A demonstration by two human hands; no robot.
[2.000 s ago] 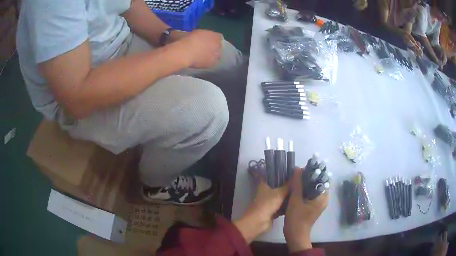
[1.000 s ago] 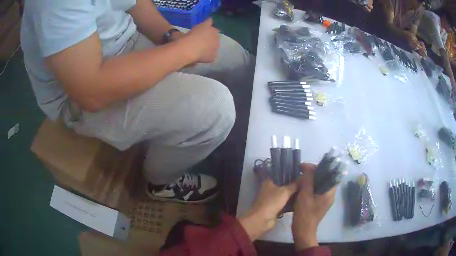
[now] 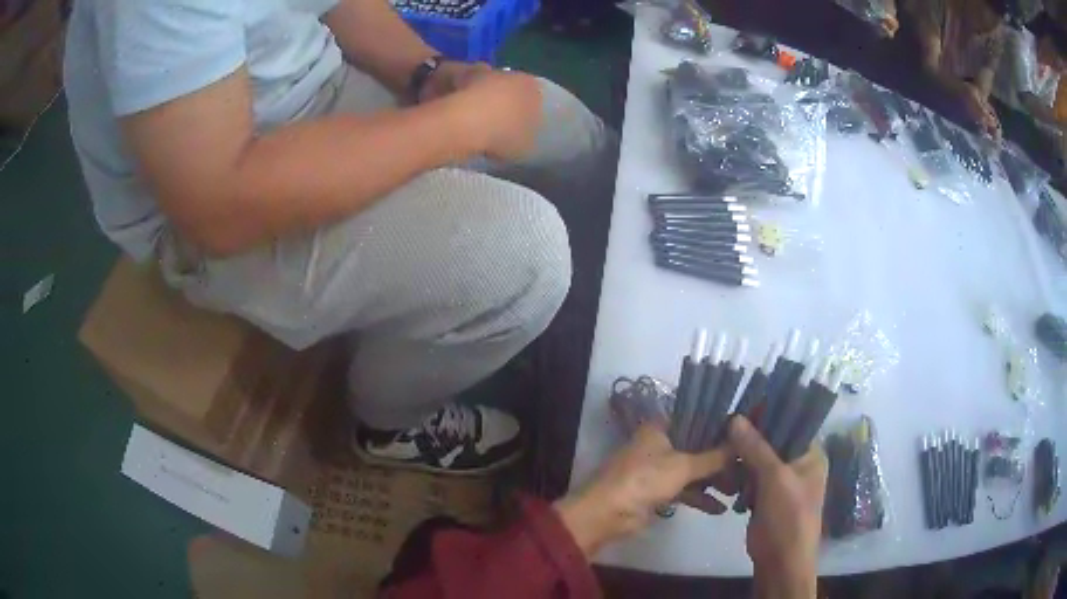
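Note:
My left hand [image 3: 641,482] holds a few black tubes [image 3: 706,398] upright, their pale tips pointing away from me. My right hand [image 3: 782,501] is close beside it and holds a fan of several more black tubes [image 3: 796,404], pale tips also pointing away. The two bunches nearly touch above the near left part of the white table [image 3: 702,550]. The lower ends of the tubes are partly hidden by my fingers.
Behind my left hand lies a bagged cable bundle [image 3: 632,398]. A row of black tubes [image 3: 699,240] and a large bag of black parts [image 3: 725,129] lie farther back. On the right are a bag of dark parts [image 3: 855,477] and more tubes [image 3: 949,480]. A seated person [image 3: 351,222] is at the left.
The tubes in my right hand have turned from a tight bunch with tips toward the camera into an upright fan, closer to my left hand's tubes. The left bunch now shows more tubes.

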